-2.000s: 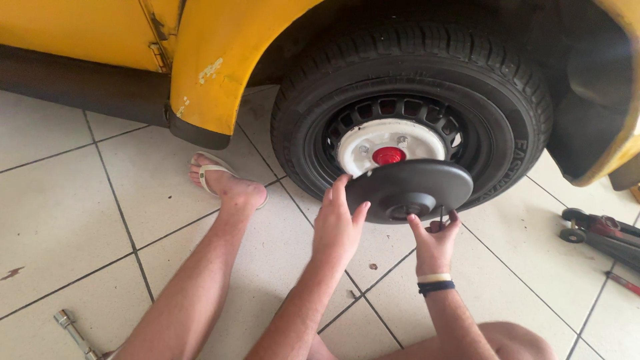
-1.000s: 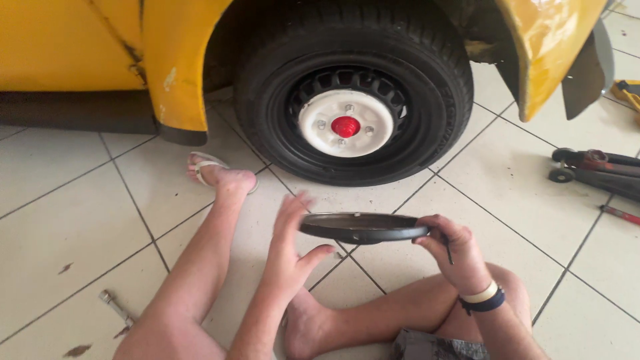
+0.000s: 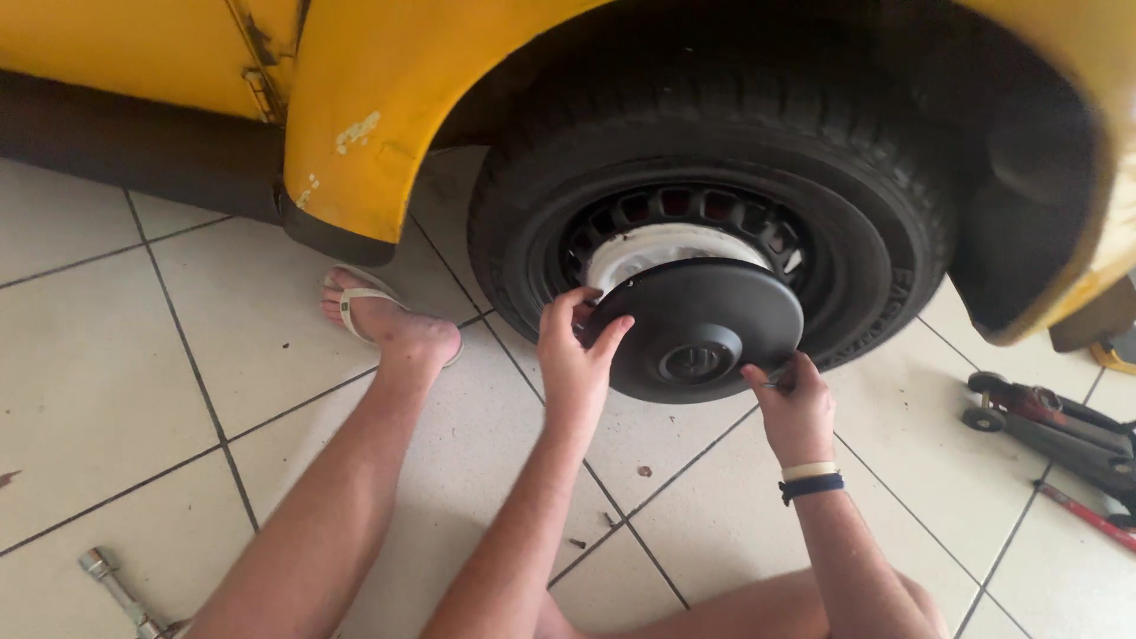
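Observation:
A round black hubcap (image 3: 701, 306) with a raised centre emblem is held between my two hands. My left hand (image 3: 577, 342) pinches its left rim, and my right hand (image 3: 792, 399) grips its lower right edge, with a small dark object also between the fingers that I cannot identify. Behind the hubcap stands the wheel, with its black tire (image 3: 515, 213), black slotted rim (image 3: 674, 202) and white centre (image 3: 666, 244). The hubcap hides the lower part of that white centre; whether the two touch I cannot tell.
A yellow car fender (image 3: 373, 98) arches over the wheel. At the right are a floor jack (image 3: 1065, 422) and a red bar (image 3: 1087, 515). A metal socket wrench (image 3: 120, 586) lies at the lower left on the tiled floor (image 3: 293, 311). My sandalled foot (image 3: 382, 311) rests left of the tire.
The hubcap was nearly edge-on below the wheel; now its outer face shows and it overlaps the white wheel centre. My left hand, open beside it before, now holds its rim. The view is closer.

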